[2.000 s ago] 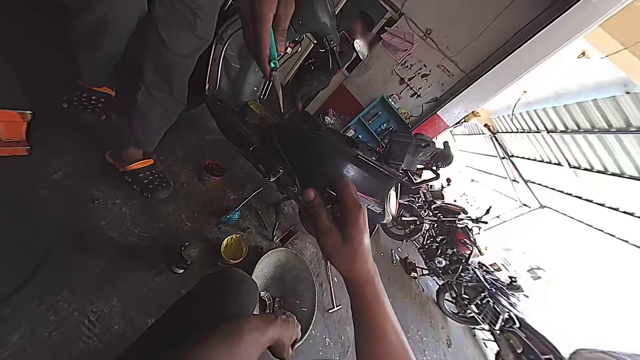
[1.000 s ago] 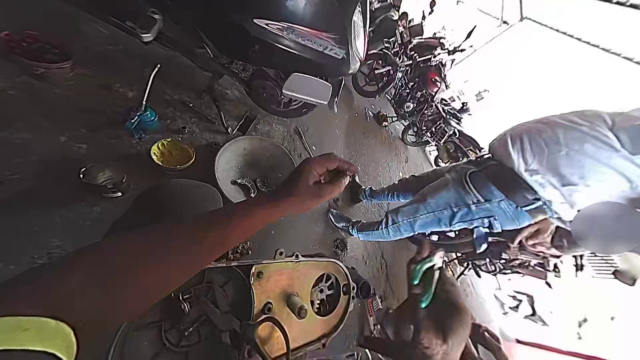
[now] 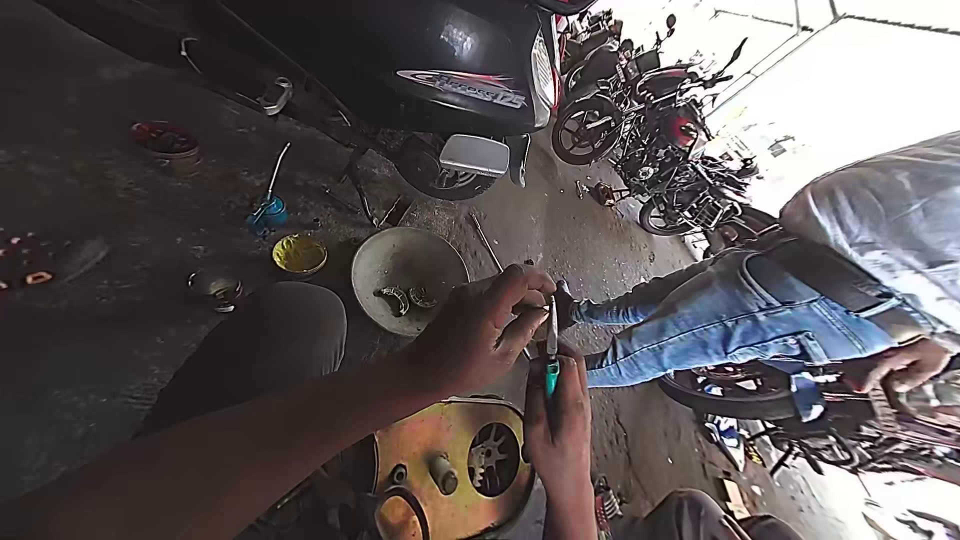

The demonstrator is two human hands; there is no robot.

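My left hand (image 3: 487,322) reaches in from the left, thumb and fingers bent close together at the metal tip of a green-handled tool (image 3: 552,367), possibly a screwdriver. Something small and dark may be between those fingers; I cannot tell. My right hand (image 3: 559,420) comes up from below, closed around the tool's green handle. Under the hands is a gold-coloured metal engine casing (image 3: 442,442) with a protruding shaft and a round opening that shows a toothed wheel. A round metal bowl (image 3: 409,255) holding curved metal parts lies up and left of the hands.
A black scooter (image 3: 450,60) stands above, with parked motorcycles (image 3: 645,127) beyond. A person in blue jeans (image 3: 697,322) is close on the right. A yellow tub (image 3: 299,255), a blue container with a spout (image 3: 268,215) and a long metal rod (image 3: 487,241) are on the floor.
My right hand, holding the green-handled tool farther right a second ago, is now beside my left hand, with the tool's tip at the left fingers. The view has swung strongly since two seconds ago.
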